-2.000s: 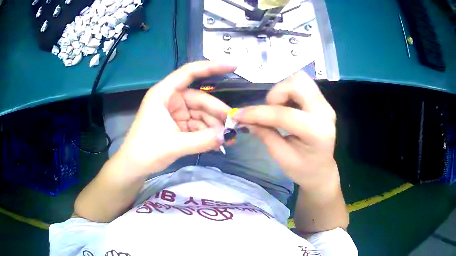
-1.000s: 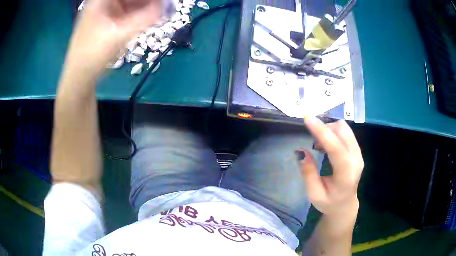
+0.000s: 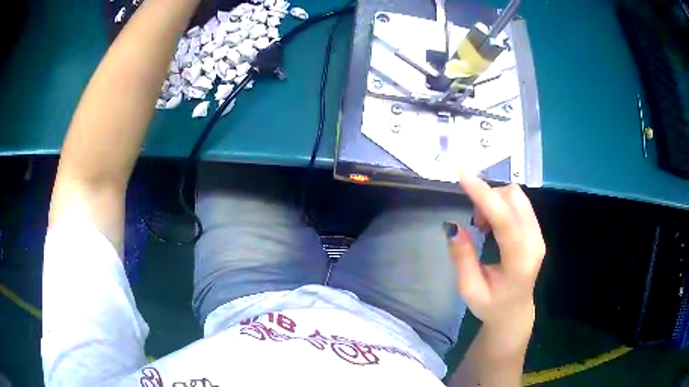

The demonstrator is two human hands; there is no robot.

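Observation:
My right hand [image 3: 505, 246] is at the front edge of the bench fixture [image 3: 442, 143], index fingertip at the edge of its pale metal plate. The thumb is apart from the index finger, and nothing shows between them. My left forearm reaches over the left of the bench to the top edge of the picture; the left hand is cut off there. Loose white plastic housings [image 3: 227, 49] lie in a pile beside that forearm. A yellow-wrapped clamp head [image 3: 470, 57] stands over the plate. A small orange-red light [image 3: 359, 179] glows on the fixture's front.
A black cable [image 3: 215, 121] with a thicker connector [image 3: 269, 60] runs beside the pile, and a thinner cable hangs left of the fixture. A dark tray with white pieces is partly visible at upper left. A thin stick [image 3: 647, 132] and a black ribbed tray [image 3: 668, 98] lie far right.
My hands were together at a small white piece, then parted. My left hand went up over the pile and out of the picture. My right hand moved right, to the fixture's front edge.

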